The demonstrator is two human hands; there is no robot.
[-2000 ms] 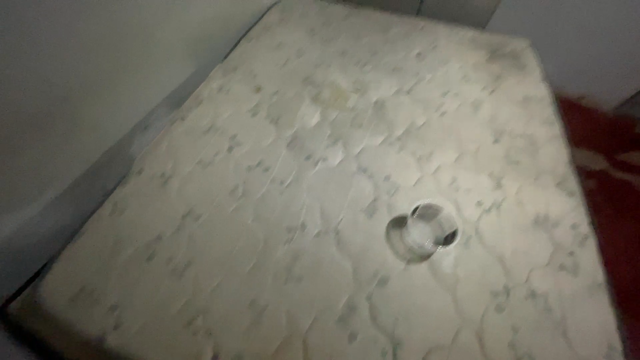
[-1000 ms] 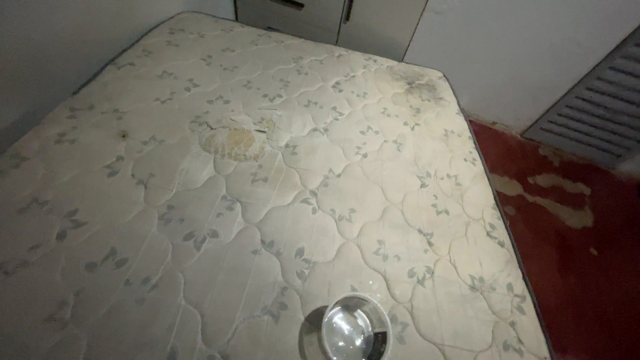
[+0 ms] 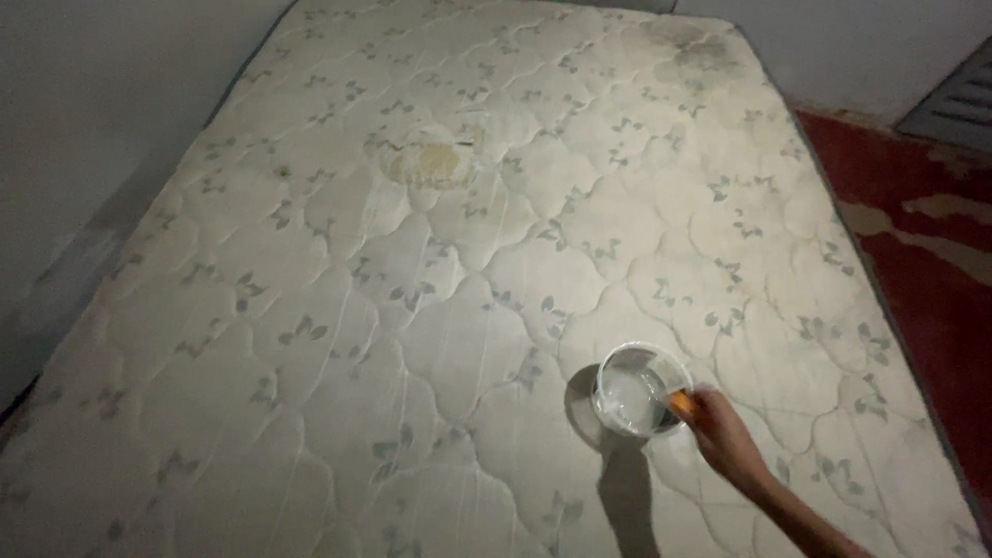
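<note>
A round clear plastic tub (image 3: 635, 391) stands on a quilted mattress (image 3: 480, 325) with a grey leaf pattern, right of centre and low in the view. Some clear or whitish contents show inside it. My right hand (image 3: 713, 426) comes in from the lower right and is closed around an orange handle (image 3: 683, 404) at the tub's right rim. What the handle belongs to is hidden in or behind the rim. My left hand is out of view.
A worn, yellowish torn patch (image 3: 434, 163) and a dark stain (image 3: 697, 50) mark the mattress cover. A pale wall (image 3: 101, 101) runs along the left. Red floor (image 3: 907, 271) with pale patches lies at the right, below a grey louvred panel (image 3: 957, 101).
My right hand has come into view from the lower right, gripping an orange handle at the tub. No hand or orange handle shows in the earlier frames. The view has shifted.
</note>
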